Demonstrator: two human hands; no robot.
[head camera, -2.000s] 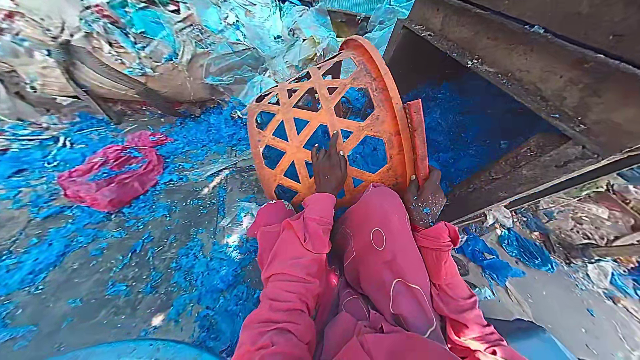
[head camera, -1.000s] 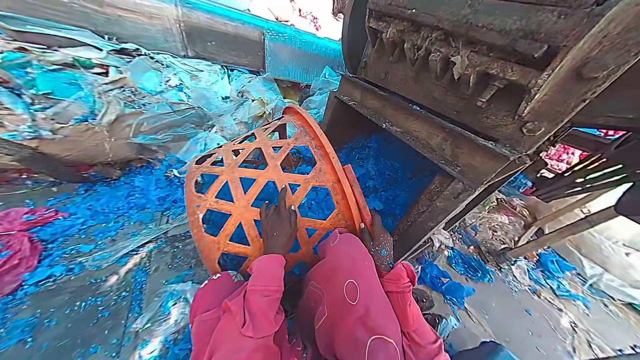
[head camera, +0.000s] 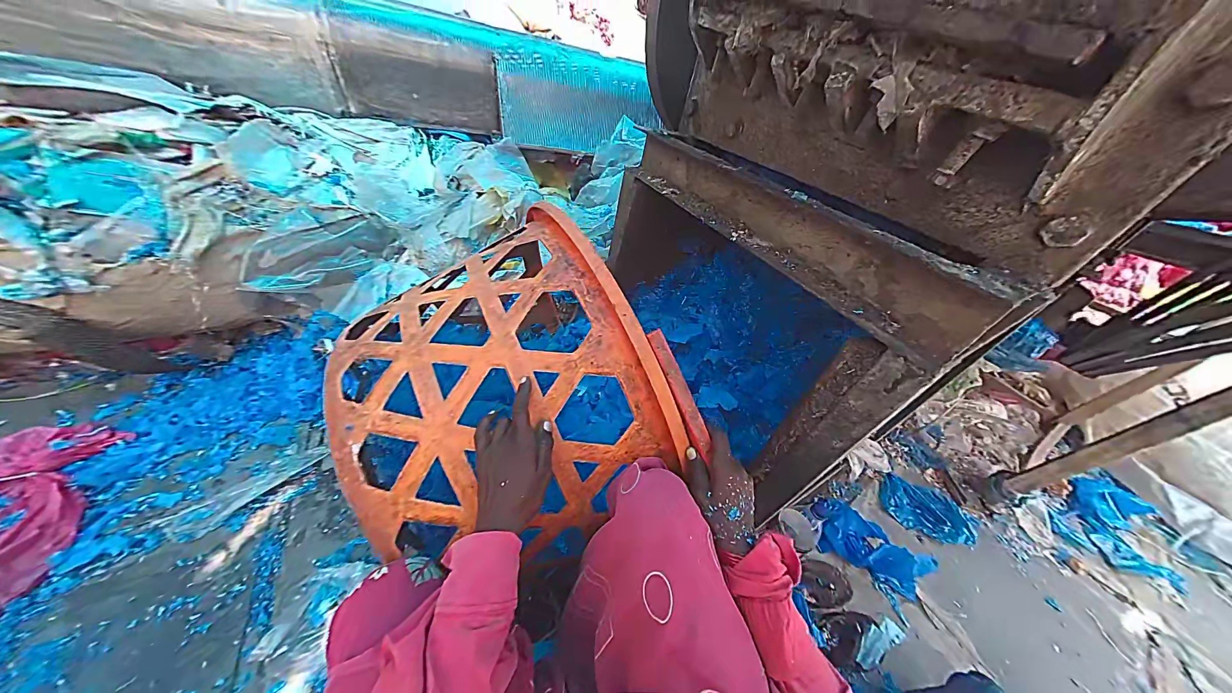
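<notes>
An orange plastic lattice basket (head camera: 438, 361) lies tilted on its side before my knees, its mouth facing the opening of a rusty metal machine (head camera: 828, 260). Blue shredded plastic (head camera: 741, 337) fills that opening and shows through the lattice. My left hand (head camera: 513, 467) rests on the basket's side, fingertips at the lattice bars. At the rim, my right hand (head camera: 722, 491) grips a flat orange-red piece (head camera: 681, 395) that lies along the basket's edge; its fingers are partly hidden, and blue flecks cling to its back.
Crumpled plastic film (head camera: 318, 202) is heaped at the upper left, below a metal sheet wall (head camera: 414, 77). A pink plastic bag (head camera: 38, 500) lies at the far left among blue shreds. Blue plastic scraps (head camera: 924, 510) and poles (head camera: 1116, 443) are on the right.
The view has swung, showing more of the machine. The basket remains tilted at its opening, with my left hand on the lattice and my right hand at the rim.
</notes>
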